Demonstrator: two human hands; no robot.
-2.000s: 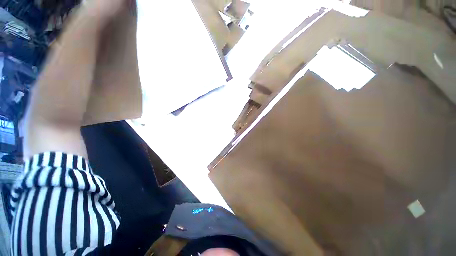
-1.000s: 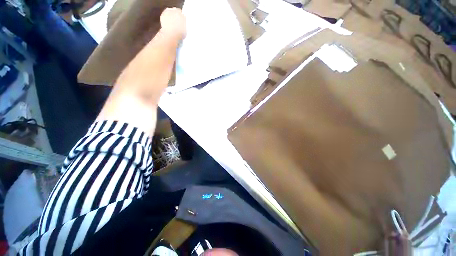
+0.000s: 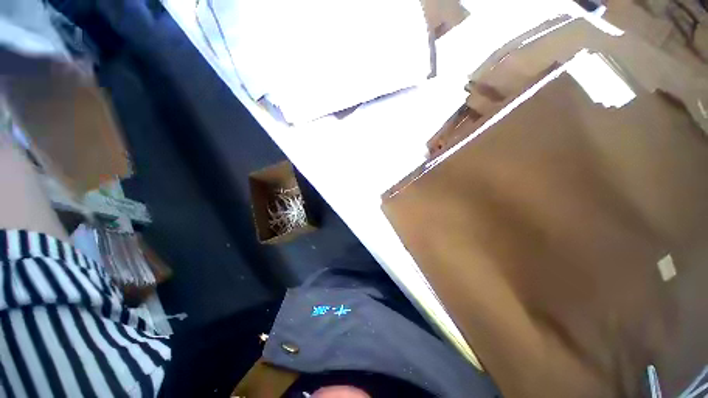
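A large brown panel lies on the white-covered table, with a small cream label on its face and a white patch at its upper corner. A pale sheet lies at the table's upper left. My left forearm and striped sleeve show at the left edge; the hand itself is cut off. A blurred brown piece with white above it is just beyond the forearm; whether my left hand holds it is hidden. My right hand is out of the picture. Thin white strips show at the bottom right corner.
An open brown box with pale shreds stands on the dark floor beside the table. Stacked bundles lie at the left, beside my sleeve. Layered brown and white pieces lie behind the large panel. The grey apron shows below.
My left arm has swung from the table to the left edge. The brown piece that was under my left hand is gone from the table's upper left, and the view has shifted.
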